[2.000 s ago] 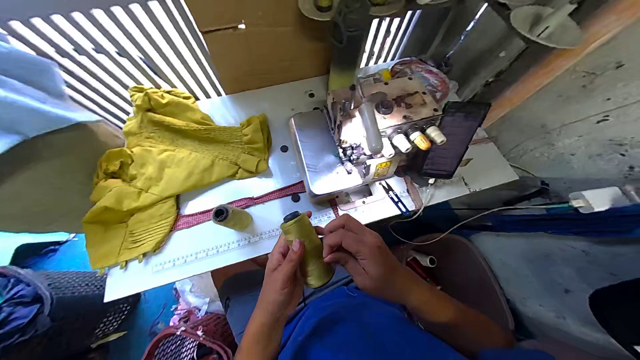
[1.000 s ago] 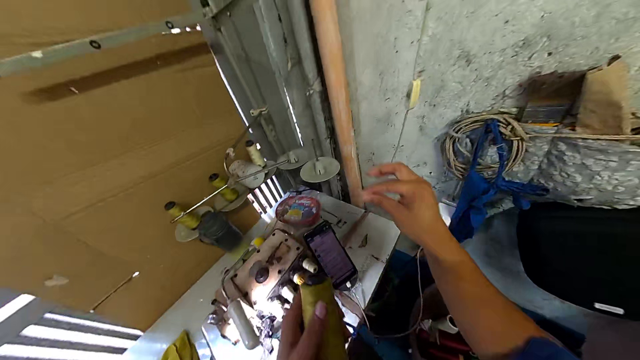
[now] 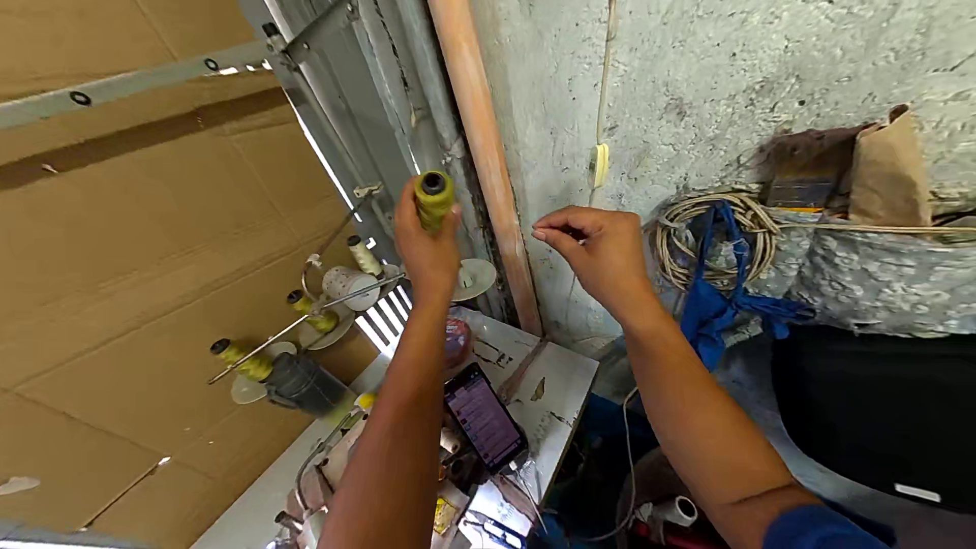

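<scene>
My left hand (image 3: 429, 248) is raised above the sewing machine's table and grips a yellow-green thread cone (image 3: 434, 200), its dark core facing me. To the right, in front of the concrete wall, my right hand (image 3: 591, 248) is up with thumb and forefinger pinched together; whether a thread lies between them is too fine to tell. A bare spool disc (image 3: 476, 280) of the thread stand is just below the cone. More yellow-green cones (image 3: 242, 360) and a pale cone (image 3: 364, 255) sit on the stand at the left. The sewing machine (image 3: 328, 476) is partly hidden by my left forearm.
A phone (image 3: 486, 418) with its screen lit lies on the white table (image 3: 568, 374), beside a round reddish container (image 3: 457, 341). A metal rod (image 3: 305, 328) crosses the thread stand. An orange-brown post (image 3: 488, 152) rises behind. Coiled rope (image 3: 675, 236) and blue cloth (image 3: 705, 320) hang on the wall.
The view has swung up from the table to the thread stand and wall. My left hand has raised the cone from near the machine to beside the post. My right hand has left the cone.
</scene>
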